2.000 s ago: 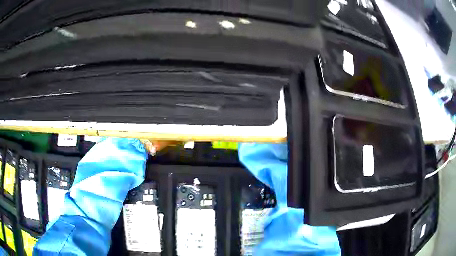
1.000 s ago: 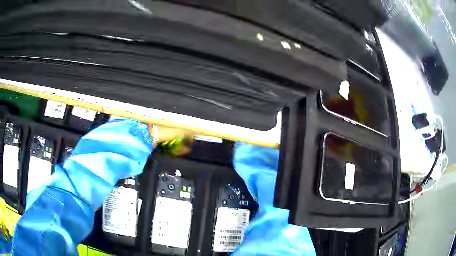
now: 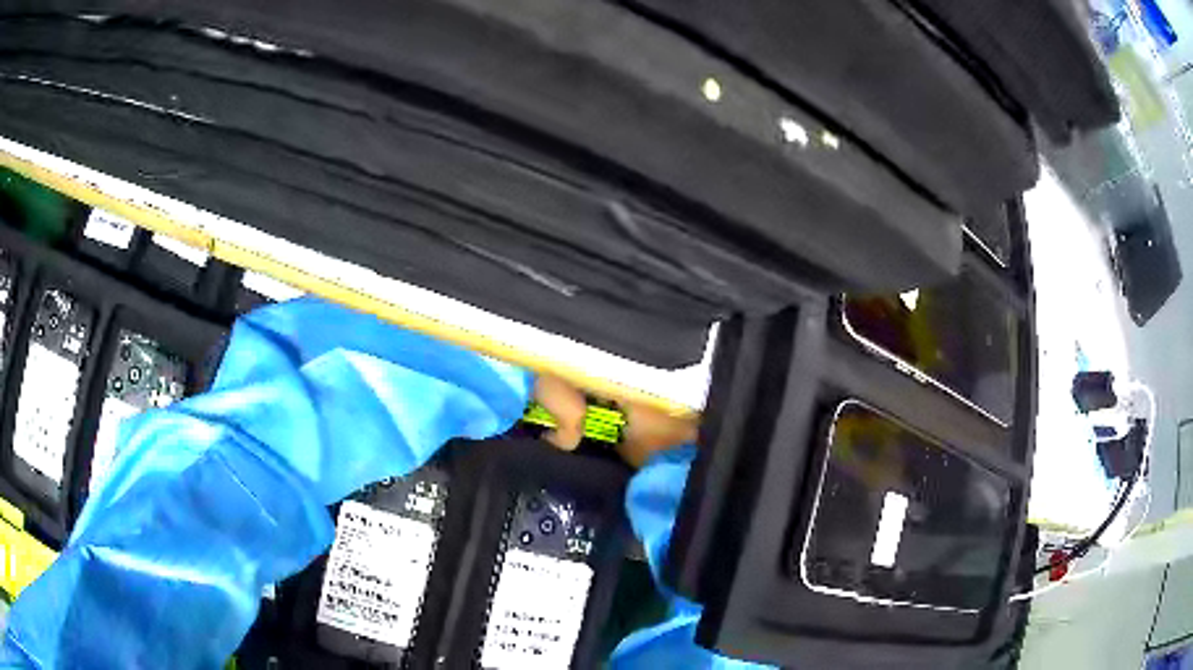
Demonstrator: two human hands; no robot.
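My left hand (image 3: pixel 560 408) is partly hidden under the cream shelf edge. Its fingers are on a small yellow-green film part (image 3: pixel 599 423). My right hand (image 3: pixel 661 429) is at the right end of that part; its fingers are blurred and mostly hidden by the shelf edge, so its grip is unclear. Below the hands, opened phones with white-labelled batteries (image 3: pixel 377 576) lie in slots of a black foam tray (image 3: pixel 458 556). Camera rings show at their upper ends.
Stacked black foam trays (image 3: pixel 393 170) fill the shelf (image 3: pixel 458 343) above my hands. At right, a tray (image 3: pixel 772 524) holds glossy screen-up phones (image 3: pixel 962 524) and juts over my right sleeve. A thin white cable (image 3: pixel 1149 445) loops at far right. Yellow-green pieces (image 3: pixel 20 550) show at left.
The view has shifted and turned. My left hand has moved right with the yellow-green part, close to my right hand, whose fingers have come into view.
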